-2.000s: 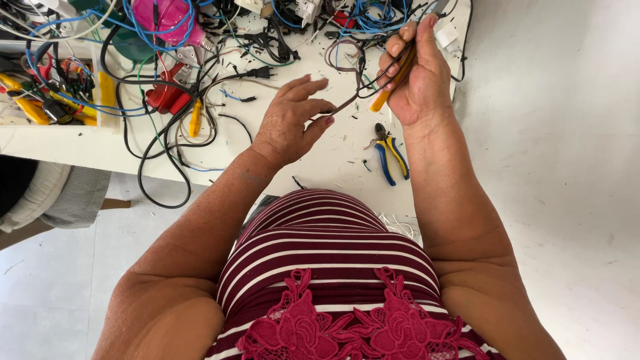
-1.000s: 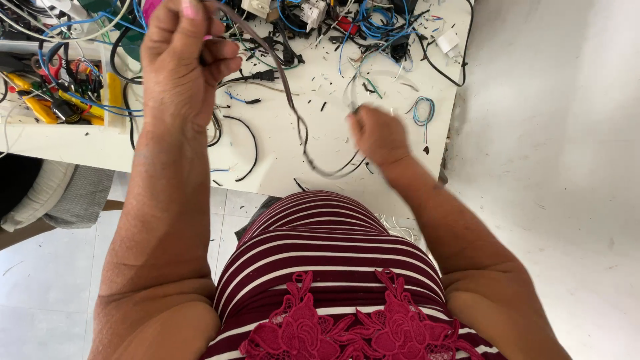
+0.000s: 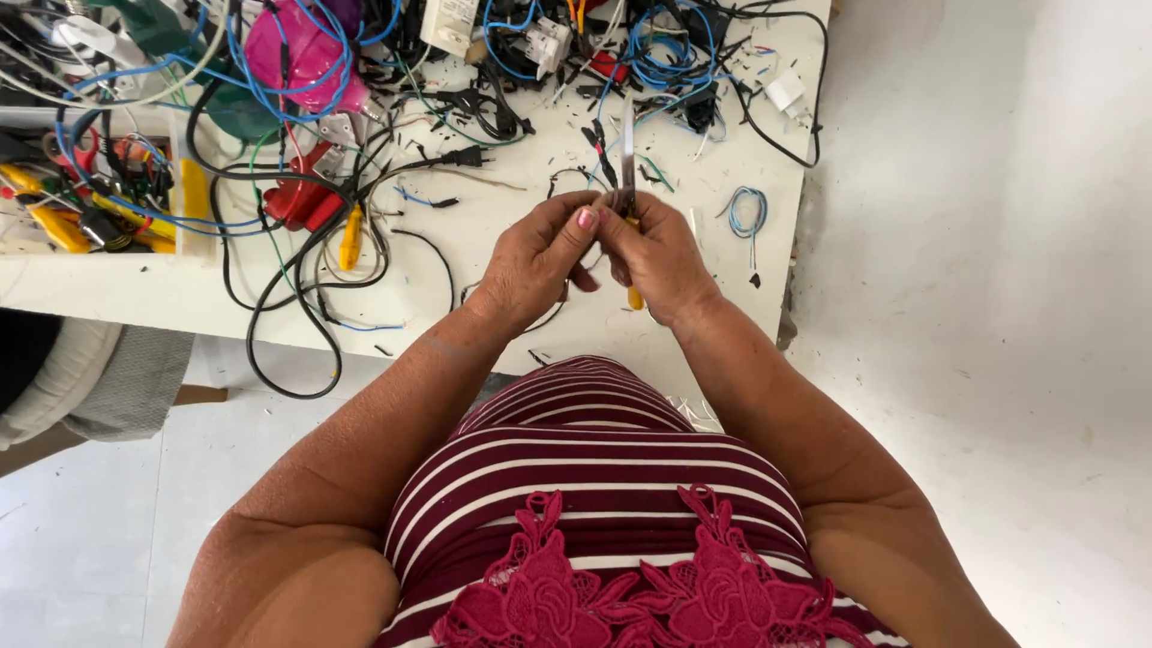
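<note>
My left hand (image 3: 544,247) and my right hand (image 3: 657,252) meet above the white table's front part. Between the fingertips of my left hand is a dark cable, mostly hidden; a thin loop of it shows below. My right hand is closed around a knife (image 3: 628,148) with a yellow handle; its narrow metal blade points away from me. Beyond the hands lies a short dark cable piece (image 3: 601,153) with a red part. A small coil of light blue wire (image 3: 747,213) rests to the right.
Tangled cables, a pink plastic object (image 3: 292,54), a red plug part (image 3: 310,193) and a white adapter (image 3: 786,92) cover the table's back and left. A plastic bin (image 3: 193,211) of tools stands far left. Wire scraps dot the white tabletop (image 3: 396,306).
My hands were far apart one second ago, with a cable hanging from the left one; now they are together. The blue-and-yellow pliers seen two seconds ago no longer show.
</note>
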